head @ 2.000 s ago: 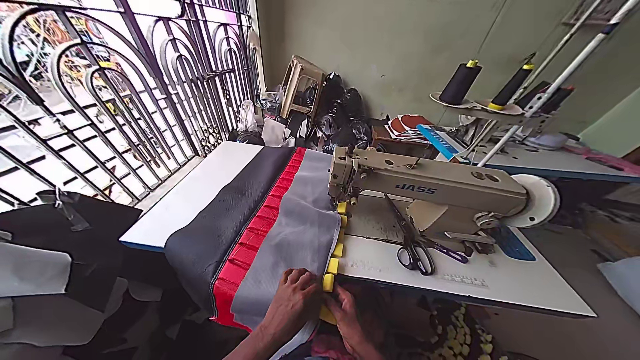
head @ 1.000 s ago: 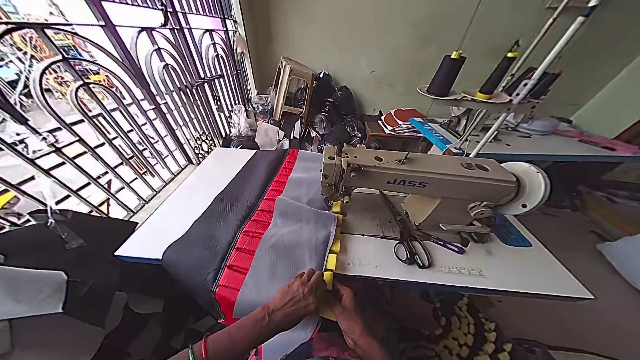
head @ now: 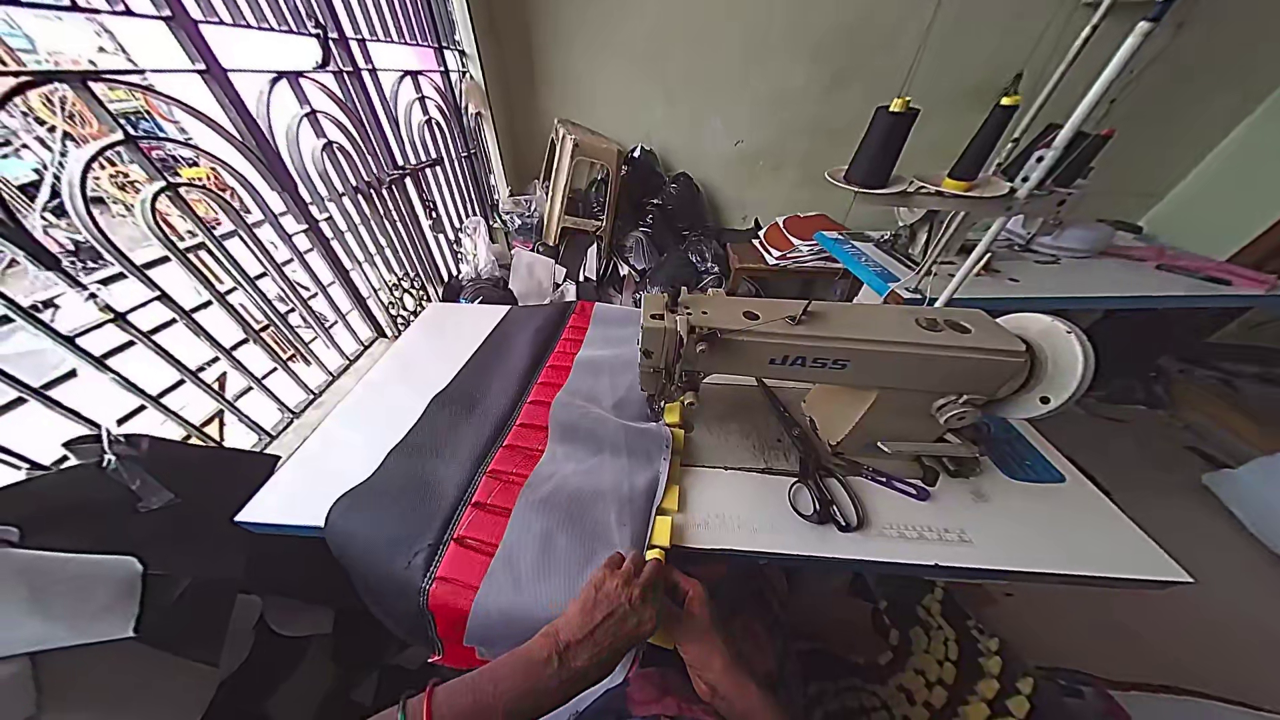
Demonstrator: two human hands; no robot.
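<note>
A panel of grey fabric (head: pixel 580 470) with a pleated red strip (head: pixel 507 468) and a black section (head: pixel 440 440) lies across the white table, left of a beige JASS sewing machine (head: pixel 850 345). Yellow tabs (head: pixel 664 530) run along its right edge, up to the needle area. My left hand (head: pixel 615 610) grips the fabric's edge near the table's front. Close beside it, my right hand (head: pixel 700 635) pinches the same edge and yellow strip; its fingertips are partly hidden. Black-handled scissors (head: pixel 825 490) and a purple-handled tool (head: pixel 890 482) rest on the machine bed's right side.
Black thread cones (head: pixel 880 145) stand on a rack behind the machine. Metal window bars (head: pixel 250 200) run along the left. Dark and grey fabric pieces (head: pixel 70 600) lie at lower left. More yellow tabs (head: pixel 935 650) hang below the table. A stool (head: pixel 580 185) stands by the wall.
Both hands remain at the right edge of the fabric near the table's front. The view has shifted slightly; no other change is plain.
</note>
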